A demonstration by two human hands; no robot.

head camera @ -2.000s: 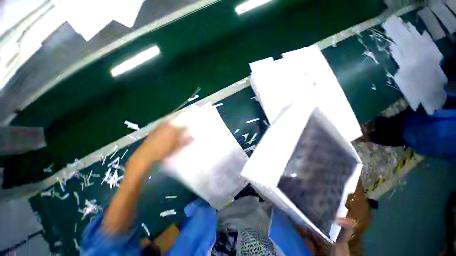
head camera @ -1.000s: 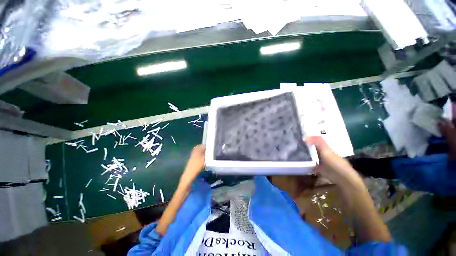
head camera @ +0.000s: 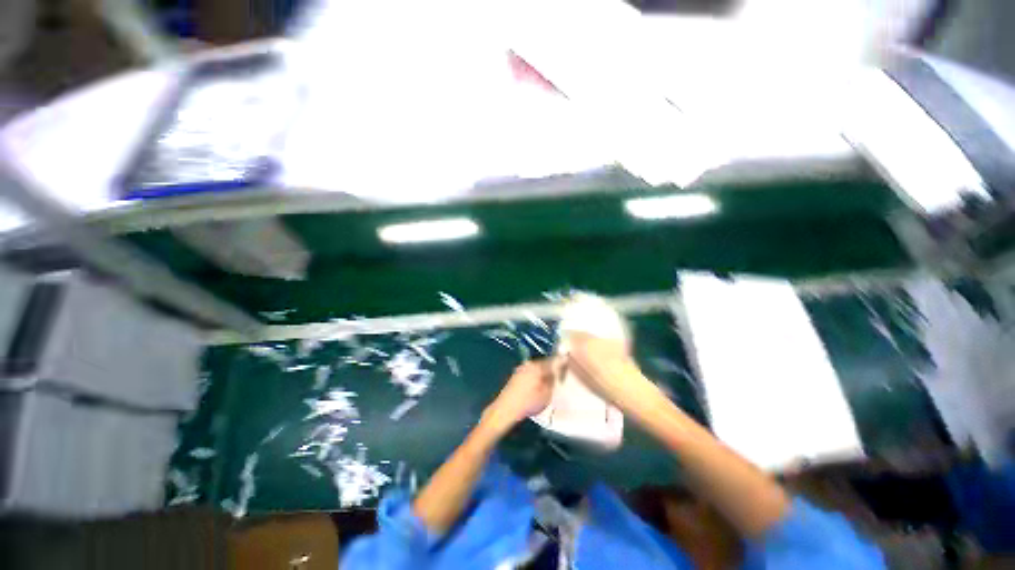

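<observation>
A white card piece (head camera: 587, 421), partly cream or pale at its top end, lies on the green surface in front of me. It is blurred, and I cannot tell how far it is folded. My left hand (head camera: 531, 389) is at its left edge with the fingers closed together. My right hand (head camera: 598, 365) is over its middle, fingers close to the left hand's. The fingertips meet over the card; a tiny part between them cannot be made out.
A stack of white blanks (head camera: 768, 373) lies to the right. Liner strips (head camera: 358, 481) are scattered at the left. Stacked grey-white boxes (head camera: 106, 445) stand at far left. The upper shelf holds white sheets (head camera: 445, 111) and a blue-edged tray (head camera: 200, 187). A blue sleeve (head camera: 985, 507) shows at far right.
The box with the dark insert is out of my hands and not seen in front of me. Both hands have moved together onto a white card piece. The view has tilted up, showing more shelf.
</observation>
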